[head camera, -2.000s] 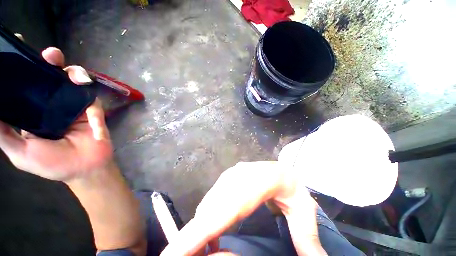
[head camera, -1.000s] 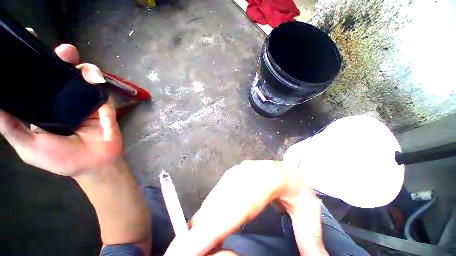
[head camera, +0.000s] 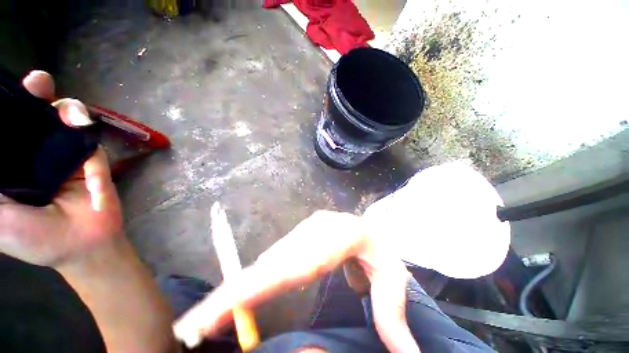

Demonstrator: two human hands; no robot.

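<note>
My left hand (head camera: pixel 76 220) holds a black, flat smartphone (head camera: pixel 38 148) at the left edge, which cuts off part of it. The thumb and fingertips wrap its sides. My right hand (head camera: pixel 324 248) is at the lower middle, very bright and overexposed, with a finger stretched toward the lower left. A white cigarette (head camera: pixel 225 238) with an orange filter crosses behind or between its fingers, its tip pointing up. The exact grip is washed out.
A black open bucket (head camera: pixel 376 89) stands on the grey floor (head camera: pixel 227 89). A bright white rounded container (head camera: pixel 452 224) is by my right thigh. A red-edged dustpan (head camera: pixel 138 131) is behind the phone. A red cloth (head camera: pixel 338 24) and grey hose (head camera: pixel 534 283) also show.
The surroundings and my left hand with the phone have shifted left in the picture. The cigarette sits higher, and its orange filter now shows. A right finger now reaches toward the lower left.
</note>
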